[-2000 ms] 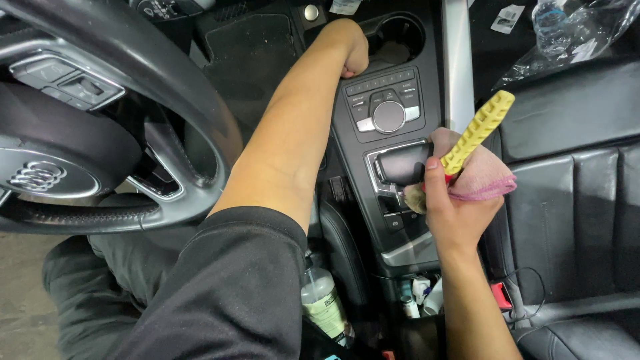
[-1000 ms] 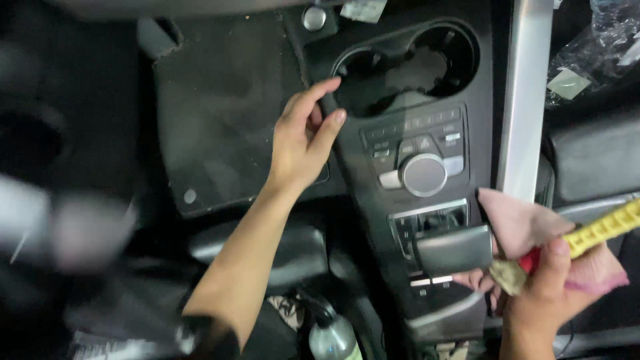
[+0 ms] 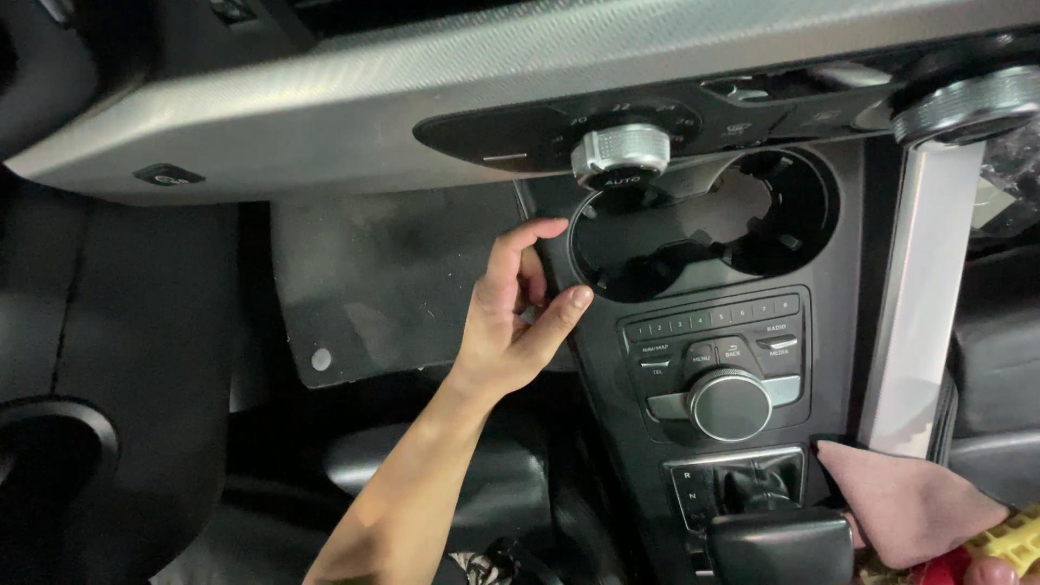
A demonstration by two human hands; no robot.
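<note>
My left hand (image 3: pixel 516 317) rests at the left rim of the double cup holder (image 3: pixel 707 219), its fingers curved and apart with nothing between them. Only a thumb and a bit of finger show of my right hand (image 3: pixel 987 570), at the bottom right corner. It grips a tool with a yellow ribbed plastic handle (image 3: pixel 1011 536) and a red part, along with a pink cloth (image 3: pixel 914 504). The cloth hangs beside the black gear selector (image 3: pixel 780 544). The tool's working end is mostly hidden.
Above the cup holder juts the silver dashboard trim (image 3: pixel 366 122) with a climate knob (image 3: pixel 621 154). A round control dial (image 3: pixel 730 405) sits on the console. A silver console rail (image 3: pixel 922 301) runs along the right. The floor mat (image 3: pixel 374 284) lies left, the steering wheel (image 3: pixel 57 455) lower left.
My left hand, earlier bent at the cup holder's left side, now shows its fingers spread at the rim. My right hand still holds the tool and cloth. The view has shifted toward the dashboard.
</note>
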